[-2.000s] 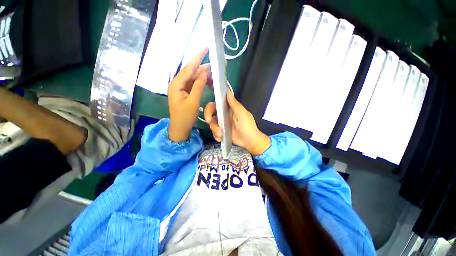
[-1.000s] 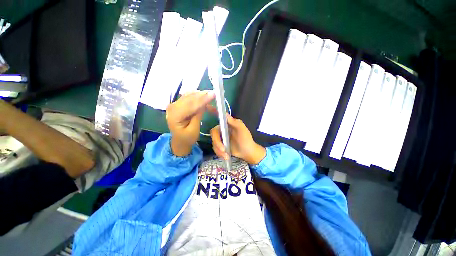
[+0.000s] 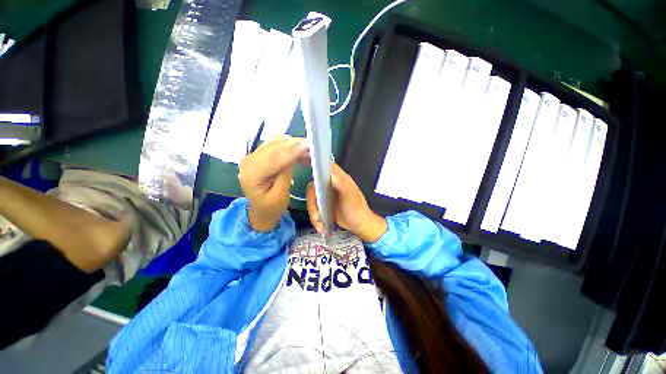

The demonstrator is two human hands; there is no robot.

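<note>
A long silver-grey light bar [image 3: 315, 109] stands on end in front of my chest, its far end showing a dark opening. My right hand [image 3: 349, 204] is closed around its near part. My left hand [image 3: 272, 172] is at its left side, fingertips against or just behind the bar; the contact is partly hidden. A thin white cord [image 3: 353, 62] lies looped on the green mat behind the bar, and part of it shows between my hands.
A black tray [image 3: 358, 139] at right holds two groups of white bars [image 3: 445, 131]. White strips [image 3: 237, 95] lie left of the bar, beside a long shiny perforated sheet [image 3: 182, 95]. A neighbour's arm [image 3: 62, 219] and dark trays [image 3: 91, 66] are at far left.
The bar has turned, so its far end face and a wider side now show. My hands stay around it, and my left hand has moved slightly left. The neighbour's arm has shifted.
</note>
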